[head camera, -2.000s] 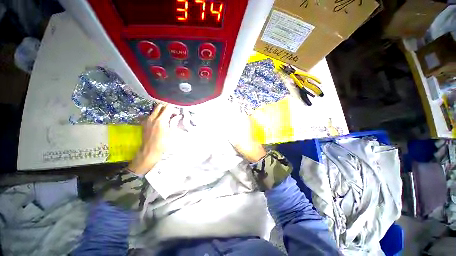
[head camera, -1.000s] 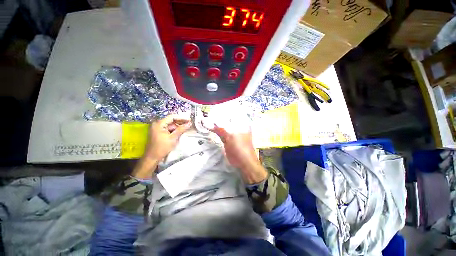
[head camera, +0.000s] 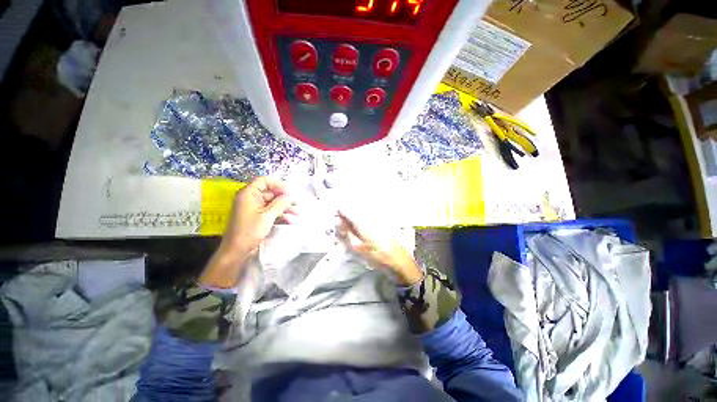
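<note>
The grey-white garment (head camera: 330, 314) lies on the lap and runs up to the table edge, its upper part washed out by the lamp. My left hand (head camera: 255, 216) is at the garment's upper left, thumb and fingers curled close together; whether they pinch a small part is not clear. My right hand (head camera: 373, 245) is on the garment's upper right, its fingertips on the cloth in the glare. The snap button machine (head camera: 338, 74) overhangs in front of both hands. Its setting point (head camera: 318, 169) is mostly lost in bright light.
Shiny snap fasteners are piled left (head camera: 216, 137) and right (head camera: 440, 133) of the machine. Yellow-handled pliers (head camera: 507, 132) lie by a cardboard box (head camera: 534, 47). A blue crate (head camera: 582, 226) of garments stands right of the lap. More garments (head camera: 75, 330) are heaped at left.
Since one second ago, the garment's upper part has shifted and bunched, and its flat pale flap no longer shows plainly. My right hand has dropped slightly from the setting point. The view has shifted a little.
</note>
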